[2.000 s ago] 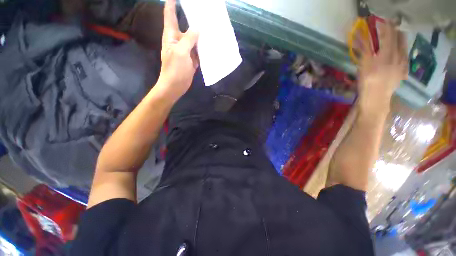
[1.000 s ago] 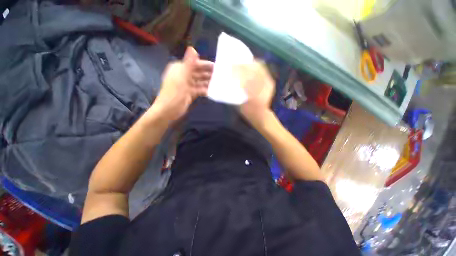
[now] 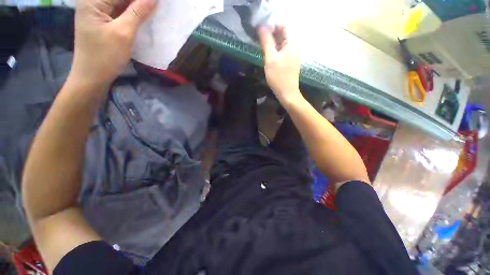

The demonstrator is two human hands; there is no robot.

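A white fabric piece [image 3: 171,29] hangs from my left hand [image 3: 110,32] at the top left, over the table's front edge. My left hand grips its left side between thumb and fingers. My right hand [image 3: 280,56] is at the table edge, right of the white piece. Its fingertips are on a small grey and white piece of cloth [image 3: 236,20] that lies at the edge; the fingers are slightly blurred, and whether they pinch it is hard to tell.
Dark grey garments [image 3: 139,145] are heaped at my left. Scissors [image 3: 416,86] with orange-yellow and red loops lie on the pale table [image 3: 365,59] at the right, near a small dark green object [image 3: 447,102]. Red and blue containers stand under the table.
The white piece has moved from in front of my lap up and left with my left hand. My right hand has let go of it and moved up to the table edge.
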